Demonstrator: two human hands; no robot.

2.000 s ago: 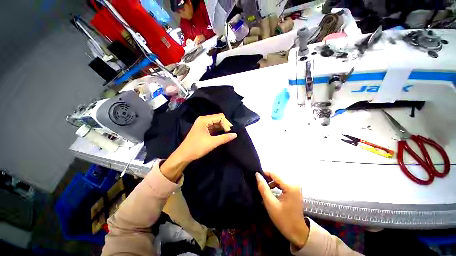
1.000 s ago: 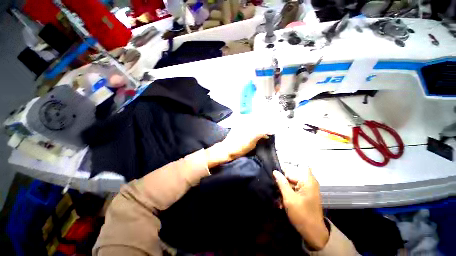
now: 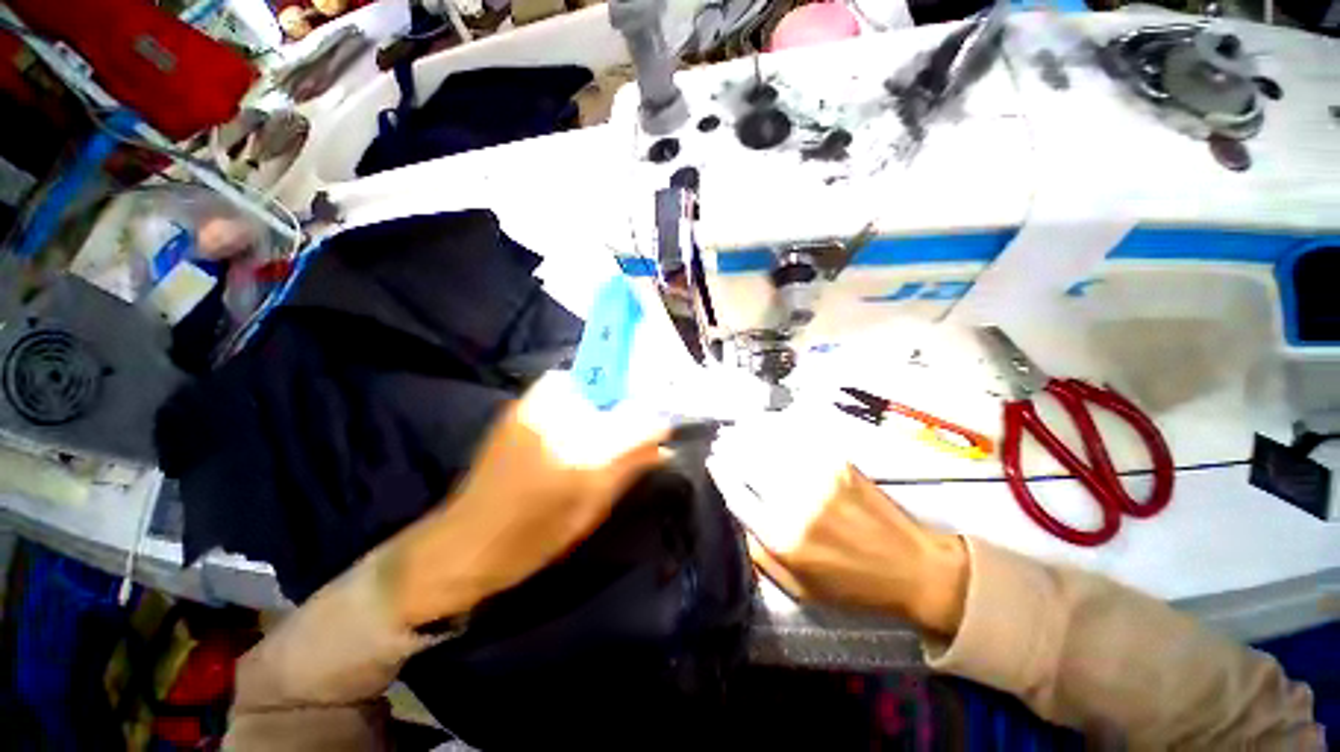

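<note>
Black cloth (image 3: 397,397) lies in a heap left of the needle and hangs over the table's front edge. My left hand (image 3: 551,470) holds the cloth at its upper edge, just in front of the needle area (image 3: 764,367). My right hand (image 3: 823,522) pinches the cloth's right edge close beside it. Both hands are partly washed out by light, and the fingertips are hard to see. Whether the cloth is under the presser foot cannot be told. A light-blue rounded plastic piece (image 3: 607,345) stands left of the needle.
The white sewing machine head (image 3: 941,191) spans the back right. Snips with a yellow-orange handle (image 3: 941,431) and red-handled scissors (image 3: 1095,456) lie right of the needle. A grey unit with a round vent (image 3: 59,367) is at the left. A small black object (image 3: 1293,473) is far right.
The view has moved closer to the machine. Both hands have brought the cloth's edge from the table's front up to just before the needle area. The hands are now closer together.
</note>
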